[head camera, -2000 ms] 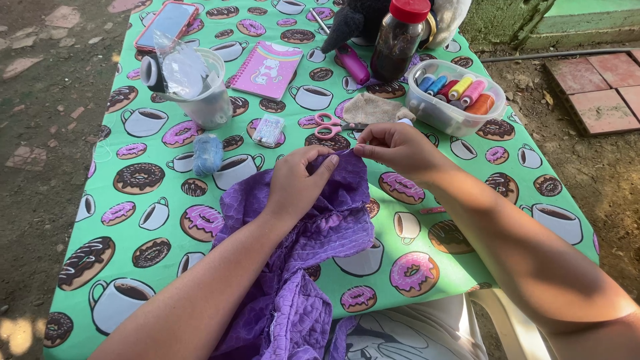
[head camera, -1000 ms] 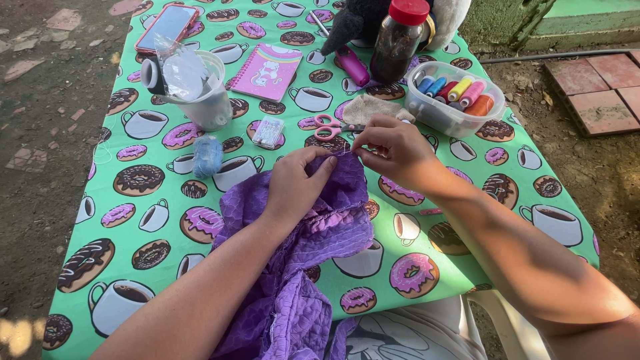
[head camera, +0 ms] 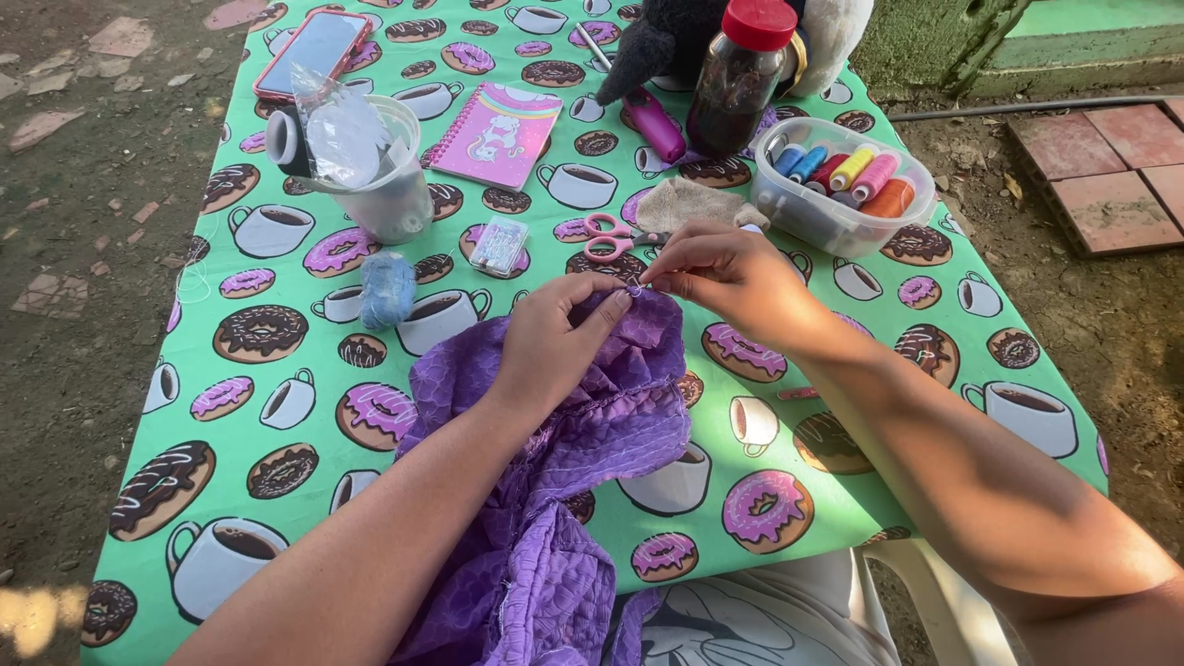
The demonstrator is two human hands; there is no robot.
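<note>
Purple quilted fabric (head camera: 601,425) lies bunched over the table's near edge and hangs toward the lap. My left hand (head camera: 564,338) pinches its upper edge between thumb and fingers. Close by on the right, the thumb and fingertips of my right hand (head camera: 717,273) are pinched together at a light-coloured thread (head camera: 636,287) by the fabric edge; whether they hold a needle cannot be made out. Just beyond the hands lie pink-handled scissors (head camera: 610,239), their blades partly hidden, beside a beige cloth (head camera: 689,205).
A clear tub of thread spools (head camera: 837,227) stands at right, near a red-lidded jar (head camera: 735,83). Leftward are a box of pins (head camera: 500,247), blue yarn (head camera: 388,291), a plastic cup (head camera: 393,199), a pink notebook (head camera: 497,134) and a phone (head camera: 313,54). A plush toy (head camera: 666,42) sits behind.
My right hand has shifted slightly at the fabric edge, staying close to my left hand. The left hand keeps its pinch on the fabric.
</note>
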